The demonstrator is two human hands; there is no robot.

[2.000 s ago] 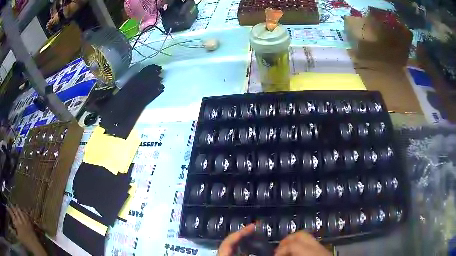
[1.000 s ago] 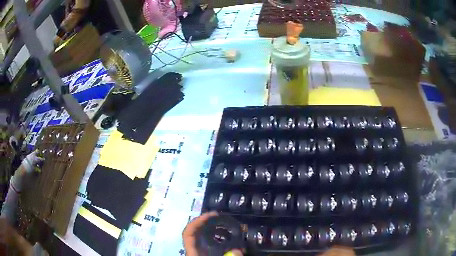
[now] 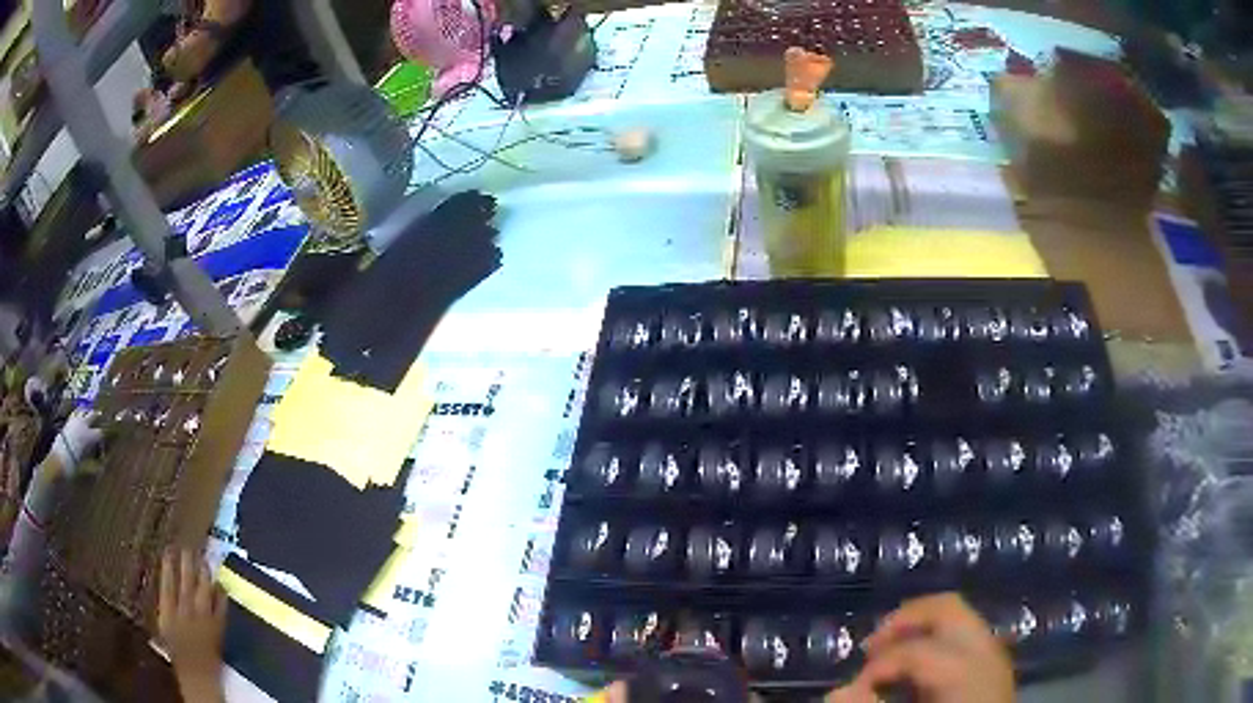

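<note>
The black divided tray (image 3: pixel 841 429) holds rows of glossy round black parts on edge, with one gap in the second row from the back. At the bottom edge, a round black part (image 3: pixel 687 676) is in my left hand (image 3: pixel 614 692), which is almost wholly cut off; a little skin and a small yellow patch show beside it. My right hand (image 3: pixel 945 657) is over the front row, right of the held part. Its fingers are bent and point left; whether they pinch anything is unclear.
Black sheets (image 3: pixel 316 529) and yellow sheets (image 3: pixel 337 426) lie left of the tray. A lidded drink cup (image 3: pixel 800 192) stands behind it. Another person's hand (image 3: pixel 190 618) is by the brown partition box (image 3: pixel 227 412). Plastic bags (image 3: pixel 1202 481) lie at right.
The held black part has moved lower and right. My right hand has risen from the bottom edge over the front row. The other person's hand now shows beside the partition box.
</note>
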